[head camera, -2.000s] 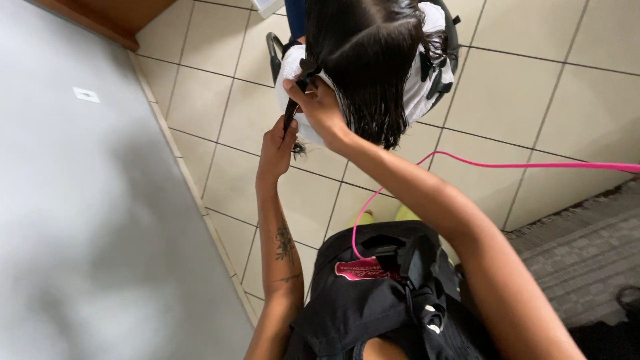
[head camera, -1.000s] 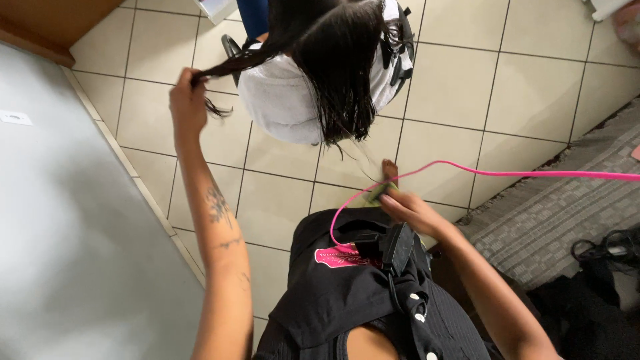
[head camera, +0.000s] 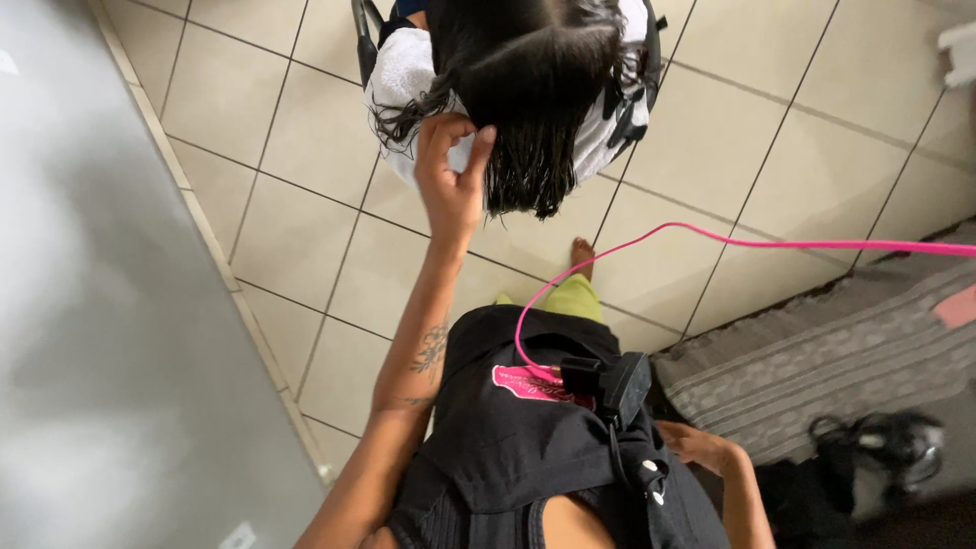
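Observation:
A seated person's dark, wet-looking hair (head camera: 534, 84) hangs straight down the back, with a pale parting line across the head. A white towel (head camera: 400, 65) lies over the person's shoulders. My left hand (head camera: 454, 164) is at the left edge of the hair, thumb and fingers curved; whether strands are pinched between them is unclear. Wavy loose ends spread over the towel just left of it. Low on the right, my right hand (head camera: 694, 446) is beside my black apron (head camera: 526, 450), its fingertips hidden by the cloth, so what it touches cannot be told.
A pink cable (head camera: 671, 225) runs from a black device (head camera: 625, 389) at my apron to the right edge. Grey patterned fabric (head camera: 785, 366) and black items with cords (head camera: 877, 450) lie at lower right. A grey wall-like surface (head camera: 137, 305) stands left of the tiled floor (head camera: 305, 221).
One second ago my left hand held a lock stretched out to the left; it is now back beside the head. My right hand has moved from in front of the apron to its right side.

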